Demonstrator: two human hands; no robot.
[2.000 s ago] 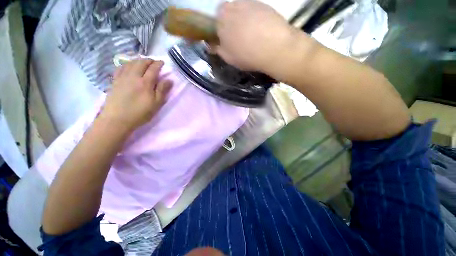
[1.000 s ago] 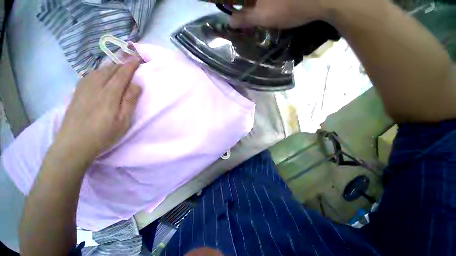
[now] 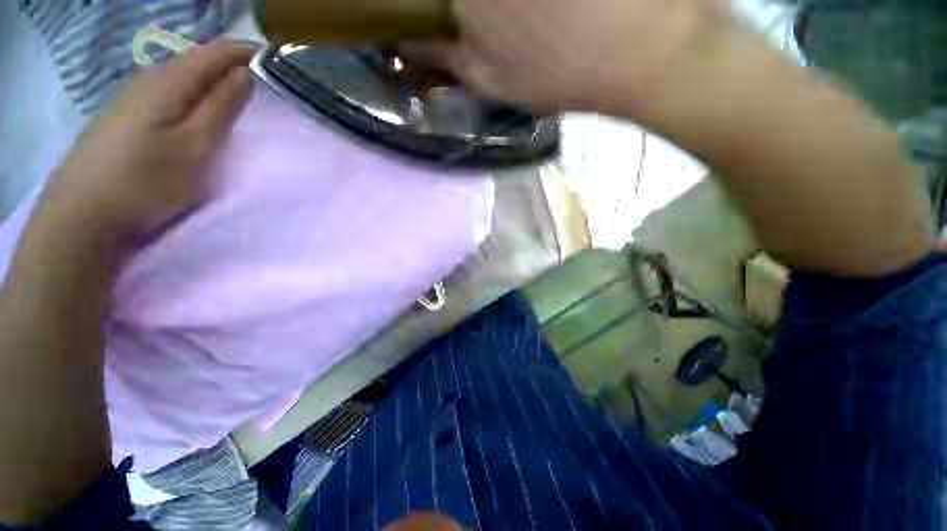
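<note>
The pale pink top point(image 3: 301, 228) lies spread over the padded board. My left hand point(image 3: 156, 145) is on its upper left part with bent fingers, slightly blurred; whether it grips cloth cannot be told. My right hand point(image 3: 582, 52) is closed round the tan cylindrical handle point(image 3: 358, 19) of the steam iron point(image 3: 415, 109). The iron lies along the top edge of the pink top, its pointed tip beside my left fingertips. A cream loop point(image 3: 158, 46) shows above my left hand, and a small white loop point(image 3: 432, 298) hangs at the lower right edge.
Striped cloth point(image 3: 88, 47) lies crumpled at the upper left. More striped cloth point(image 3: 208, 487) shows below the board's front edge point(image 3: 343, 379). White cloth point(image 3: 623, 171) is right of the iron. A dark round pedal-like part point(image 3: 703, 359) and metal bars are over the green floor point(image 3: 613, 353).
The iron has moved left to my left hand's fingertips, and its tan handle has come into view. The pink top and my left hand appear farther left and higher in the picture.
</note>
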